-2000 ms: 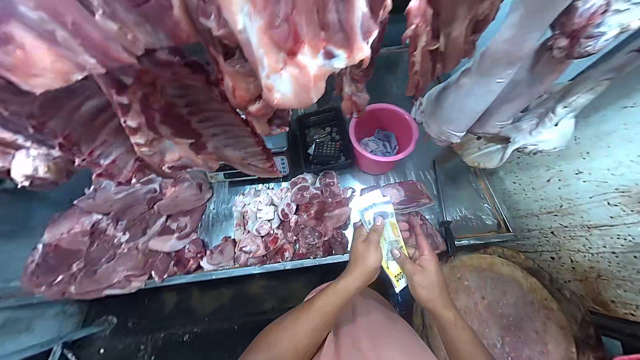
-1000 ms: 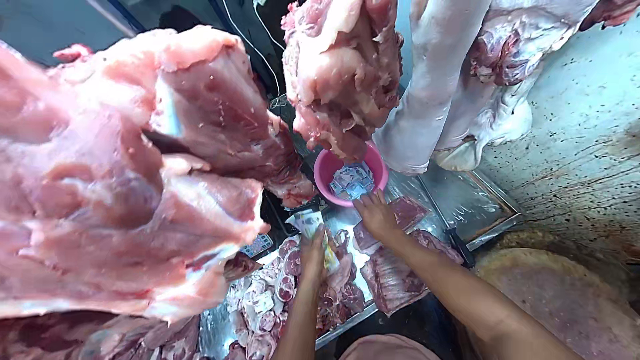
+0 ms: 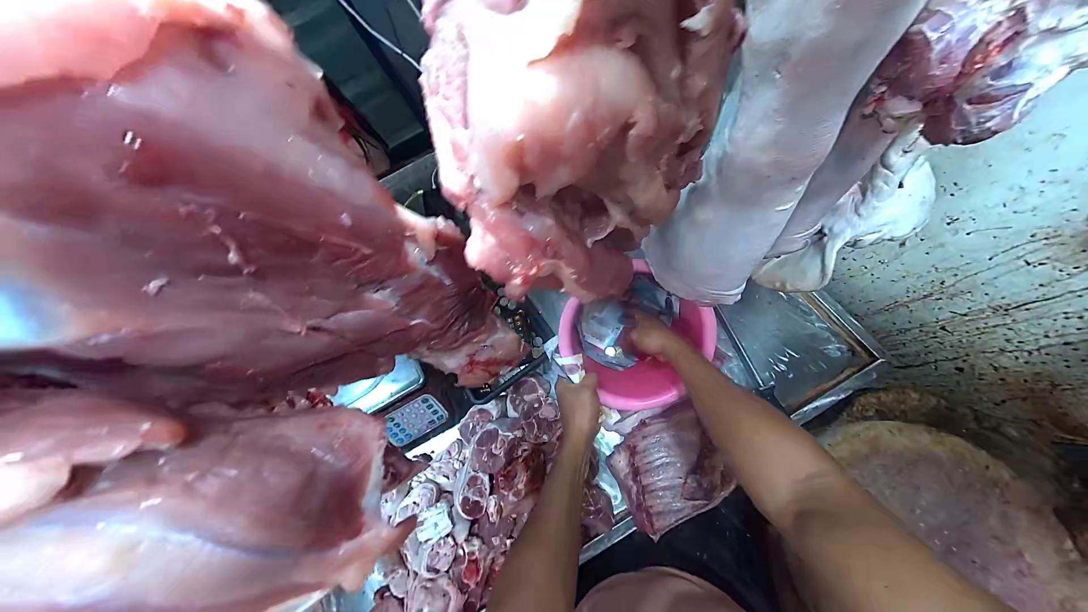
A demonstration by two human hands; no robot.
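My right hand [image 3: 653, 334] reaches into a pink plastic tub [image 3: 637, 393], its fingers at the banknotes [image 3: 605, 327] inside; whether it grips one is unclear. At the tub's left rim, my left hand [image 3: 580, 395] is closed on banknotes [image 3: 568, 365] whose ends stick up past the fingers. Cut bone-in meat pieces [image 3: 493, 476] lie on the metal counter below and left of that hand. A slab of ribs [image 3: 667, 467] rests just below the tub, under my right forearm.
Large raw meat cuts [image 3: 212, 212] hang close in front at left, and another [image 3: 578, 144] hangs over the tub's far edge. Pale hanging legs [image 3: 765, 153] are beside it. A scale keypad [image 3: 416, 419] and a black basket [image 3: 510, 387] stand left. A round chopping block [image 3: 935, 510] is at lower right.
Two seconds ago both hands held banknotes together over the counter. They have since parted, the right into the tub and the left to its rim. The view has moved nearer the hanging meat.
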